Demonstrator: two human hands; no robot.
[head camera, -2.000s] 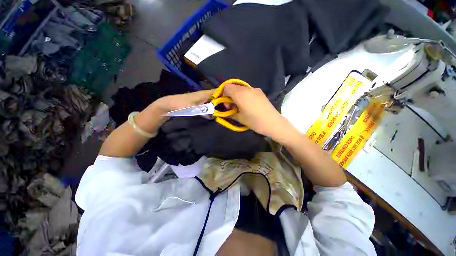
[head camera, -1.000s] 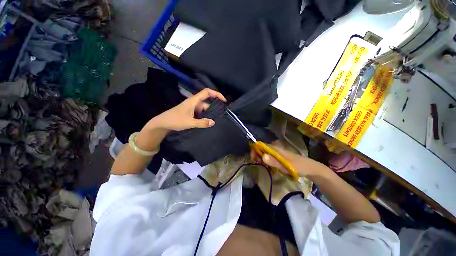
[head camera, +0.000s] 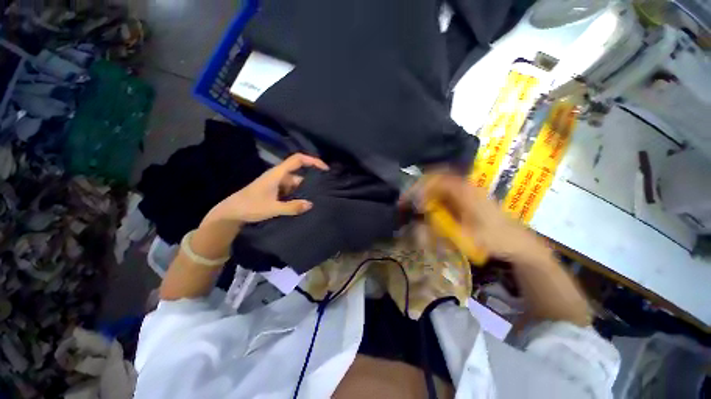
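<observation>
Dark grey garment panels (head camera: 351, 86) hang from the top of the view down to the lap. My left hand (head camera: 269, 191) is at the left edge of the dark cloth on the lap, thumb and fingers curved around its edge; whether it pinches the cloth is hard to tell. My right hand (head camera: 468, 214) is blurred and holds the scissors by their yellow-orange handles (head camera: 456, 230), right of the cloth on the lap. The blades cannot be made out. The tan patterned apron (head camera: 436, 273) lies under the cloth.
A blue plastic crate (head camera: 226, 66) with a white label stands beyond the lap. A black cloth heap (head camera: 191, 183) lies left of my left hand. The white sewing machine (head camera: 624, 66) and its table (head camera: 592, 222) with yellow tape (head camera: 538, 167) are at right. Cloth heaps (head camera: 47, 234) cover the far left.
The scissors first lay across my right hand, then pointed at the cloth by my left hand; now my right hand has moved up and right with them. My left hand has opened above the cloth.
</observation>
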